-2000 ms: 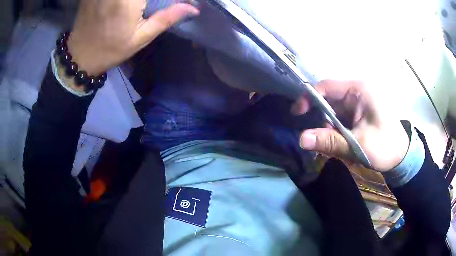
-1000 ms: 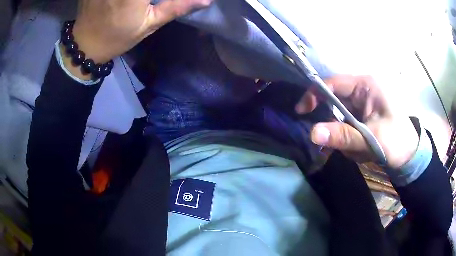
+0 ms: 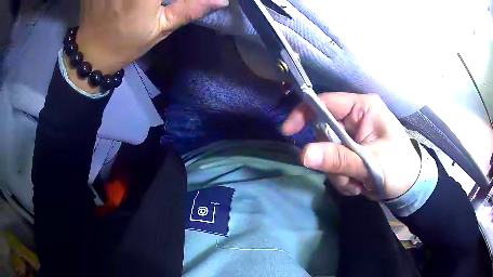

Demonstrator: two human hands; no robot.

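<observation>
My right hand (image 3: 357, 143) grips large silver shears (image 3: 302, 81) by the handles, at the right of centre. The blades run up and left to the top edge, and a brass-coloured pivot shows midway. A light grey garment panel (image 3: 335, 51) lies beyond the blades on the white table. My left hand (image 3: 121, 32) is at the top left, partly cut off by the picture's edge. Its thumb lies on the panel's edge near the blade end; its other fingers are hidden. The blade tips cannot be seen clearly.
Light grey panels (image 3: 121, 116) hang at the left beside my sleeve. The white table (image 3: 443, 38) is glaring at the upper right, with a dark-striped cloth part (image 3: 446, 135) at its right. An orange thing (image 3: 112, 195) is low at the left. My apron (image 3: 259, 216) covers my lap.
My right hand and the shears have moved left, and the blades stand steeper. More of the grey panel and a dark-striped part now show beyond them. My left hand has barely moved.
</observation>
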